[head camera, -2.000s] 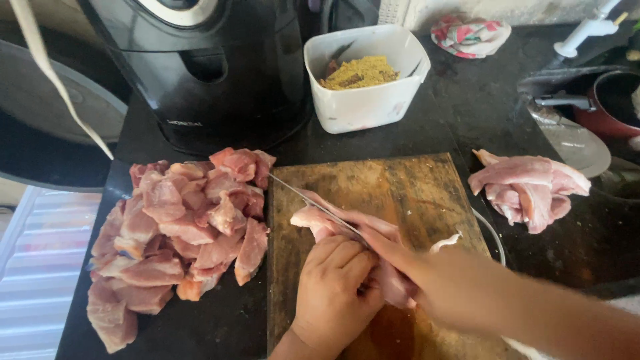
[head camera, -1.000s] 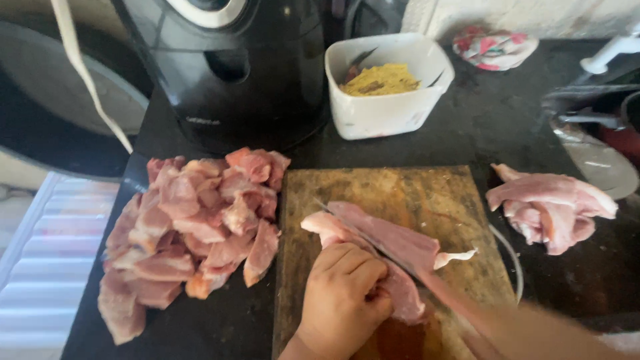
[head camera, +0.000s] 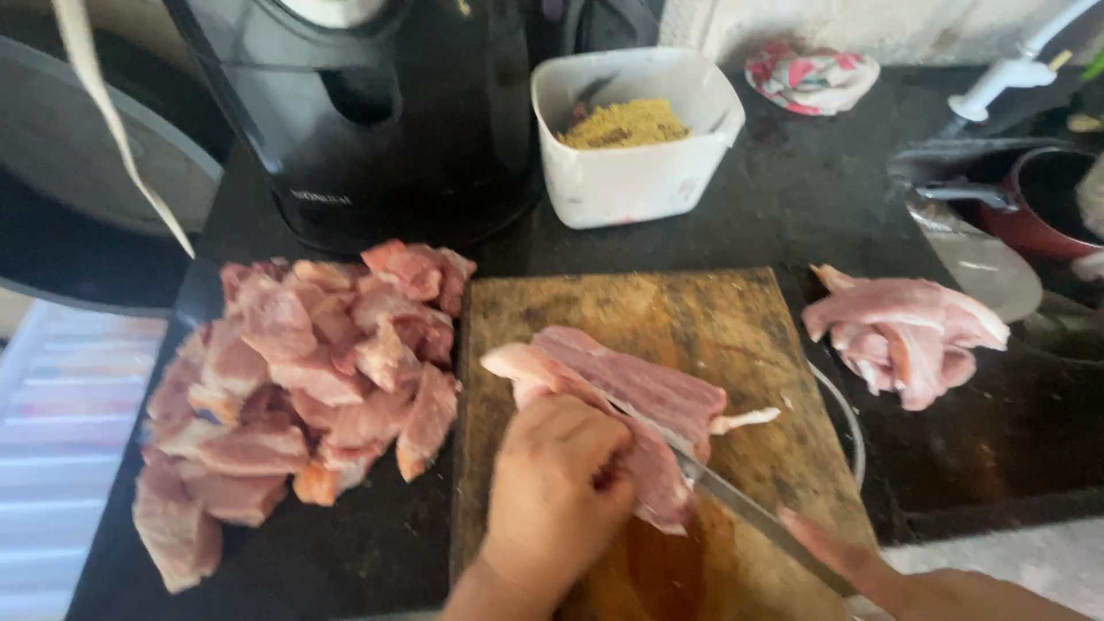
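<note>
A piece of raw meat lies on the worn wooden cutting board, pressed down by the curled fingers of my left hand. My right hand, partly out of view at the lower right, holds a knife, its index finger along the blade's back. The blade's front part runs between the held meat and a flat strip of meat beside it; the tip is hidden. Chunks of raw meat are heaped on the black counter left of the board, and a smaller pile of strips lies to its right.
Behind the board stands a white plastic container with yellow powder. A black appliance is at its left, a patterned cloth at its right. A white tap and a reddish pot are at the right.
The knife has drawn back toward the lower right, with my right hand. A strip of meat now lies apart from the piece under my left hand, which stays in place.
</note>
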